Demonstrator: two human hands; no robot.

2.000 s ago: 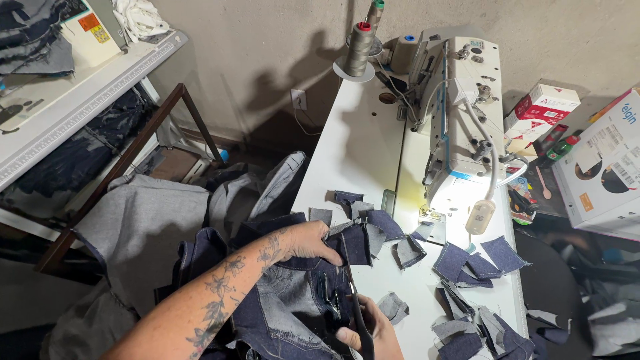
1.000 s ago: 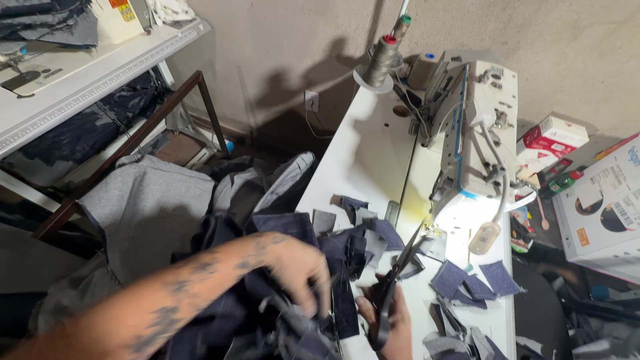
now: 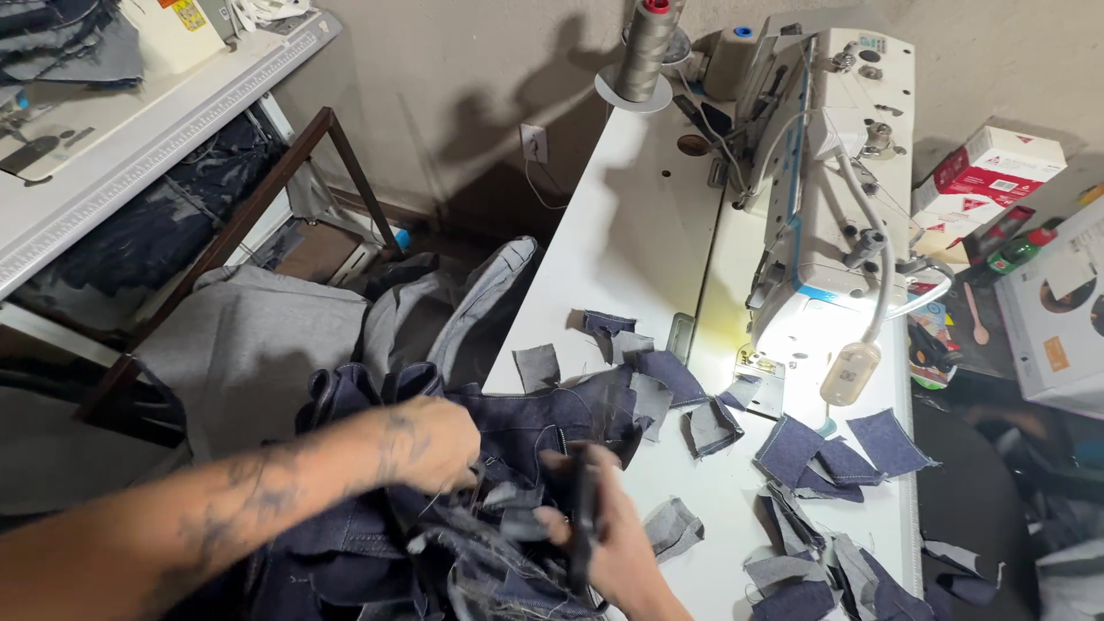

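Dark blue denim trousers (image 3: 345, 526) lie bunched over the near left edge of the white sewing table. My left hand (image 3: 435, 444), blurred, is closed at the waist area of the denim; its fingertips are partly hidden, and loose threads show beside them. To its right, my right hand (image 3: 604, 526) grips dark-handled scissors (image 3: 584, 517), also blurred, over the garment. A zipper (image 3: 562, 440) shows in the denim near the scissors. Small cut denim pieces (image 3: 789, 448) lie to the right of my hands.
An industrial sewing machine (image 3: 828, 190) with a lit lamp stands on the table (image 3: 638, 216). A thread cone (image 3: 647, 52) is at the back. Grey denim (image 3: 267, 336) hangs at left beside a brown metal frame (image 3: 259, 190). Boxes (image 3: 992, 172) and a green bottle (image 3: 1022, 250) stand at right.
The scissors, seen raised and pointing toward the machine one second ago, are now lower over the denim. My left hand has shifted over the garment.
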